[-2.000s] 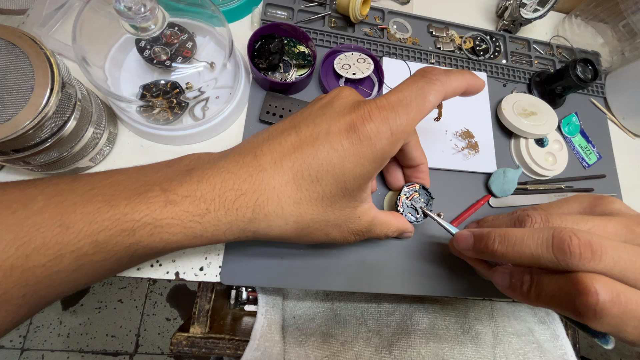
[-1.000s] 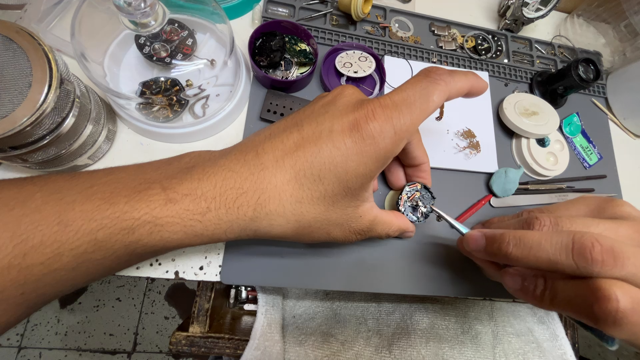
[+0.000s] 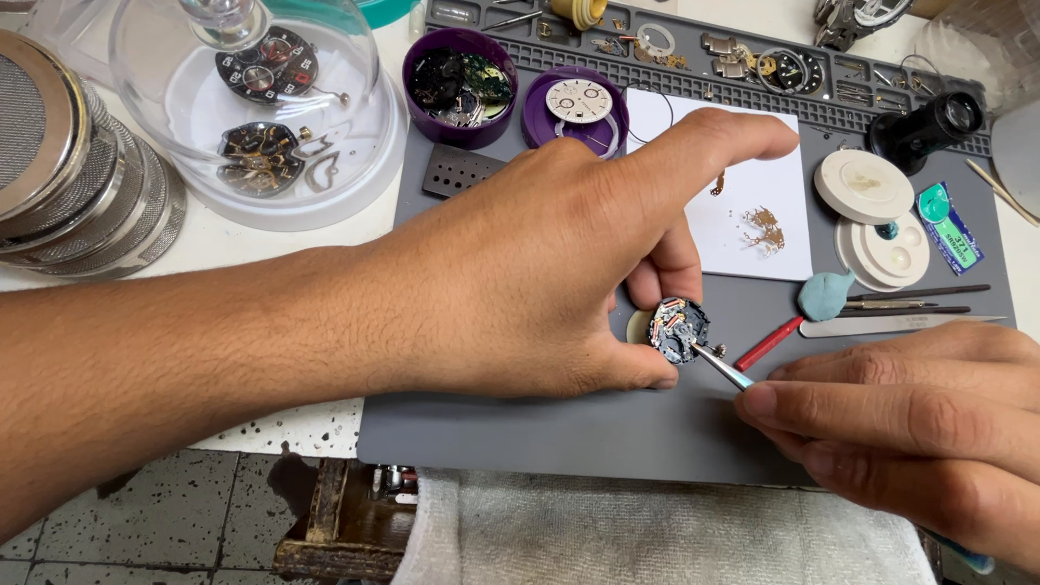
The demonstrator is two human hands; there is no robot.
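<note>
My left hand (image 3: 569, 244) holds a round quartz watch movement (image 3: 679, 330) by its edge between thumb and fingers, low over the grey mat, with the index finger stretched out to the right. A pale disc (image 3: 639, 327) shows at the movement's left side. In my right hand (image 3: 902, 414) is a slim metal tool, likely tweezers (image 3: 727, 367), its tip on the lower right part of the movement. A small crown (image 3: 718, 350) sticks out there. The right hand hides the tool's middle. Light blue putty (image 3: 825, 296) and a red-handled tool (image 3: 769, 344) lie close by.
Behind are a glass dome (image 3: 244, 97) over watch parts, purple cups (image 3: 460, 85) and a parts tray (image 3: 731, 65). White paper (image 3: 780, 162) bears tiny brass parts. At the right stand a black loupe (image 3: 926, 130), white dishes (image 3: 864, 185) and metal tweezers (image 3: 886, 325). A towel (image 3: 650, 528) hangs in front.
The tool tip in my right hand has shifted slightly on the movement. My left hand has kept its hold on the movement.
</note>
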